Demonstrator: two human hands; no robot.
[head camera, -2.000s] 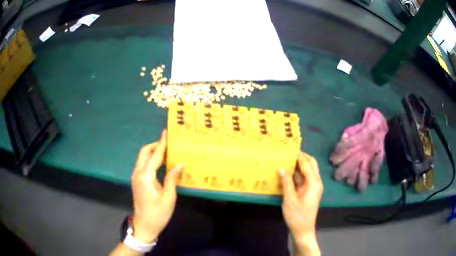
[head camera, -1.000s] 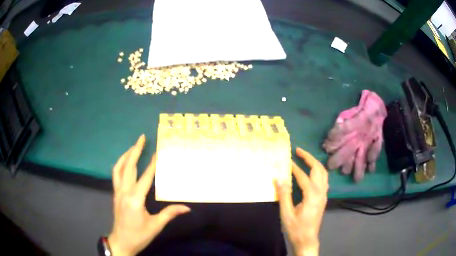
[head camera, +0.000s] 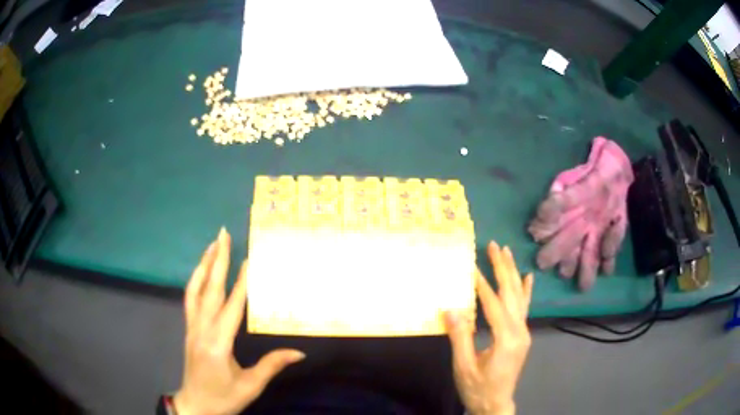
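Observation:
A yellow PCB panel (head camera: 362, 267) lies at the near edge of the green mat, its middle glared white, with small reddish-dark marks along its far part. My left hand (head camera: 223, 324) is spread at the panel's left side, fingers apart, thumb below the near left corner, holding nothing. My right hand (head camera: 496, 328) is at the panel's right side, its thumb over the near right corner and its fingers beside the right edge; whether it grips the panel is unclear. A loose pile of small cream components (head camera: 268, 118) lies beyond the panel.
A large white sheet or flat bag (head camera: 349, 49) lies beyond the pile. Crumpled pink gloves (head camera: 586, 212) and a black device with cables (head camera: 661, 215) are at right. A black slotted rack (head camera: 28, 190) stands at the left edge. A green post (head camera: 661, 44) rises back right.
The panel has come away from the pile and turned glared white. My left hand has let go of it and spread open. The pile and sheet sit higher and further left in view.

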